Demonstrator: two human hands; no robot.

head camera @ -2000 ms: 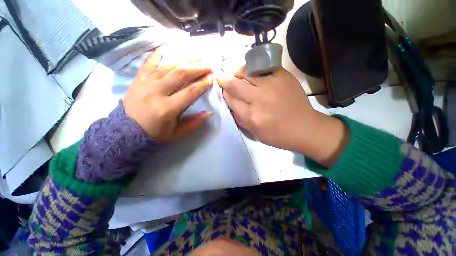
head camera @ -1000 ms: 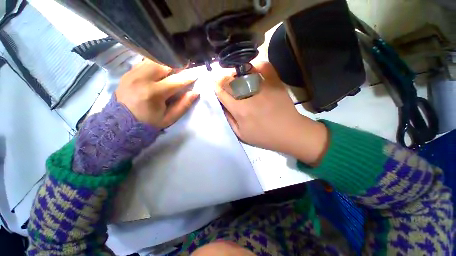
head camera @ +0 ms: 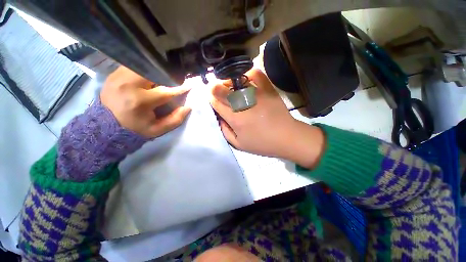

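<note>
A pale grey fabric panel (head camera: 179,174) lies on the machine table, its right edge running from under the needle area down to the table's front edge. My left hand (head camera: 145,105) rests on the panel's upper left, thumb and fingers spread. My right hand (head camera: 260,120) lies at the panel's right edge, fingers bent near the presser foot, partly behind the grey cylindrical attachment (head camera: 242,99). The sewing machine head (head camera: 204,30) is above both hands. Glare hides the needle point and fingertips; whether the right fingers pinch the cloth cannot be told.
A black smartphone (head camera: 322,61) stands right of the machine head. Black-handled shears (head camera: 409,110) lie farther right. Striped fabric with dark edging (head camera: 38,61) lies at upper left. A blue plastic basket (head camera: 342,215) is below the table edge, lower right.
The view has shifted, so more of the machine head shows and the phone and shears sit farther left. My left hand's fingers have spread from nearly together; my right hand stays by the panel edge.
</note>
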